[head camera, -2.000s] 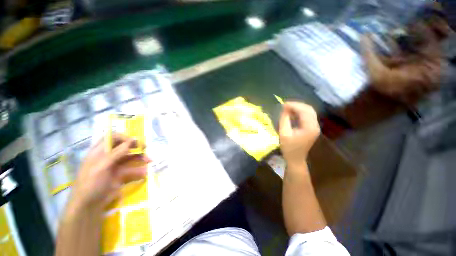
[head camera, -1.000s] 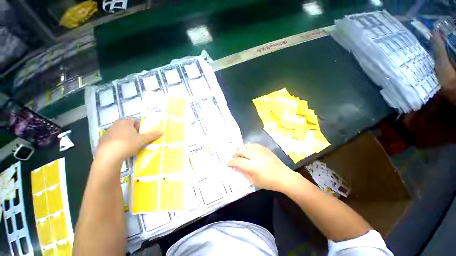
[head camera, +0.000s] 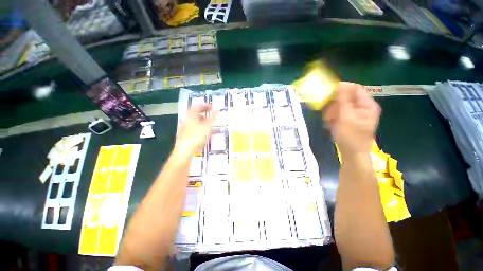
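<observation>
My right hand (head camera: 354, 117) is raised past the tray's far right corner and grips a blurred yellow piece (head camera: 316, 84). My left hand (head camera: 197, 127) is over the left columns of the tray; it is blurred, with no object visible in it. The whitish blister tray (head camera: 312, 211) lies in the centre, with rectangular pockets in rows. A yellow sticker sheet (head camera: 253, 156) lies on the middle of the tray; its yellow rectangles look pale and its lower part is washed out. Loose yellow pieces (head camera: 391, 185) lie right of the tray, partly behind my right forearm.
Left are another yellow sticker sheet (head camera: 108, 198) and a white backing skeleton (head camera: 63, 188) with cream scraps (head camera: 62, 153). Behind them stand a phone (head camera: 116, 104), a small dark square device (head camera: 99, 126) and a white clip (head camera: 147, 129). A tray stack (head camera: 466, 122) lies far right. Another tray (head camera: 169, 63) lies on the green belt.
The view has turned left. My right hand has moved from the tray's right edge up and away, now with a yellow piece. My left hand has left the sticker sheet, which lies on the tray.
</observation>
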